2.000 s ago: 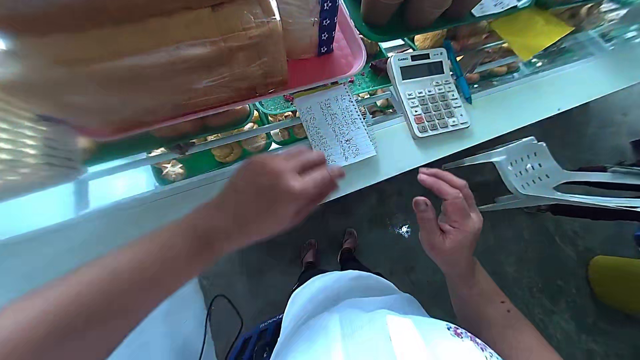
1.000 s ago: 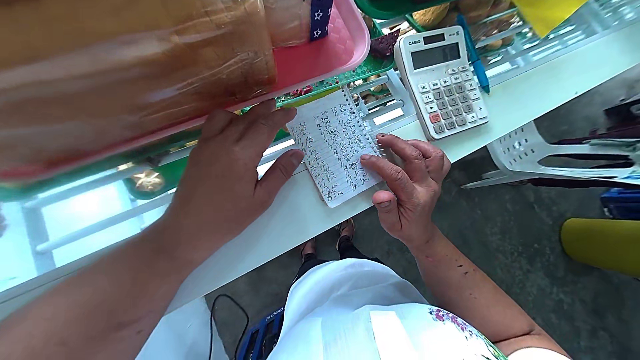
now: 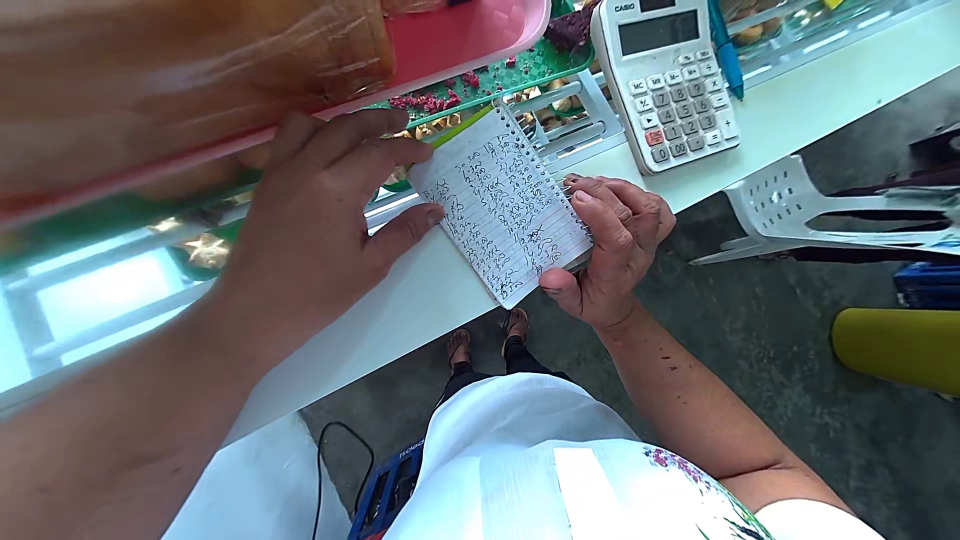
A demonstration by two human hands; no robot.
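Note:
A small spiral notepad (image 3: 502,210) with handwriting lies tilted at the edge of the white counter (image 3: 420,300). My left hand (image 3: 322,202) reaches over its left side, the thumb at the page edge and the fingers near the top corner; whether it grips the paper I cannot tell. On the other side, my right hand (image 3: 619,240) holds the notepad's lower right corner by the spiral, thumb on the page edge. A white Casio calculator (image 3: 667,90) rests beyond my right hand, with a blue pen (image 3: 726,52) beside it.
A pink tray (image 3: 472,45) bearing a large plastic-wrapped brown block (image 3: 187,82) stands at the upper left. Under it is a green tray (image 3: 517,79) with reddish crumbs. A white plastic chair (image 3: 810,199) and an olive-coloured object (image 3: 896,349) are at the right. A black cable (image 3: 337,427) hangs below the counter.
Two seconds ago both hands were off the notepad. My right hand has since come to its spiral side and now holds its lower corner; my left hand has moved to its left edge.

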